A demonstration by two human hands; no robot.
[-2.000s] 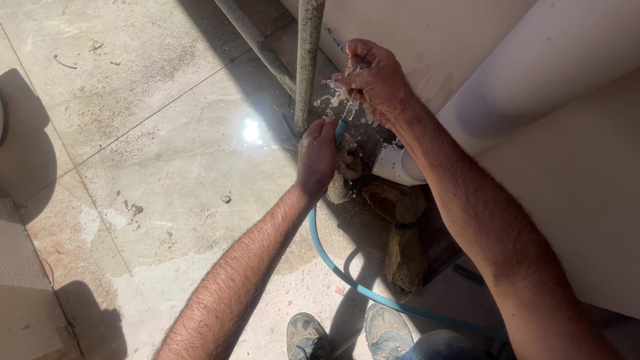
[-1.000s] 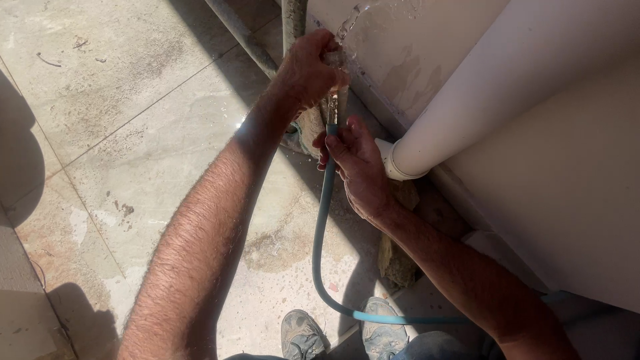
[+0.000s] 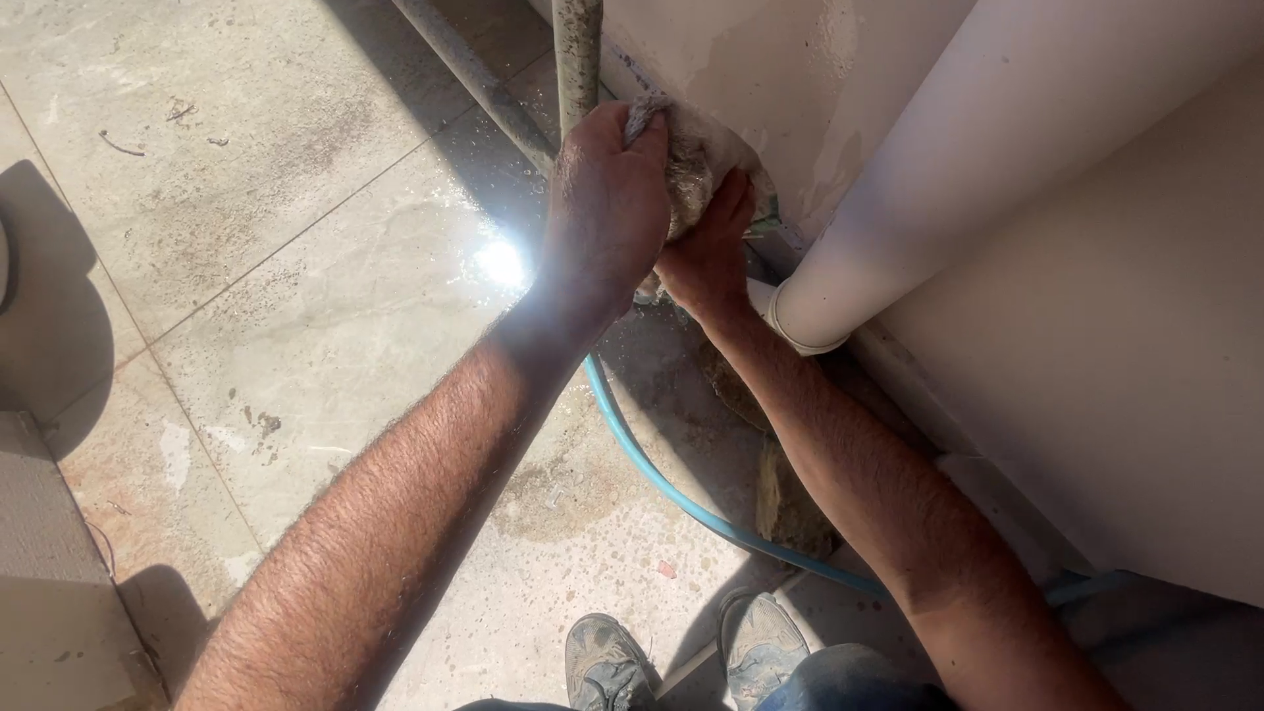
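Beside the wall, my left hand (image 3: 612, 197) grips a wet, dirty cloth (image 3: 688, 178), a twisted grey end of it poking out by the thumb. Against the underside of the same cloth is my right hand (image 3: 713, 247), its fingers curled up round it. A light blue hose (image 3: 632, 449) runs from below my hands, curving down and right past my right forearm. The hose's upper end is hidden. Water drops glint around my hands.
A metal pole (image 3: 577, 59) and a slanting tube (image 3: 474, 79) stand just beyond my hands. A thick white pipe (image 3: 889, 217) slants along the wall at right. Rough stones (image 3: 785, 499) lie under my right forearm. My shoes (image 3: 604, 662) are on the tiled floor (image 3: 326, 326).
Earlier my hands were at the blue hose's end, with water spraying out. Now both are on the cloth, and the hose end is out of sight.
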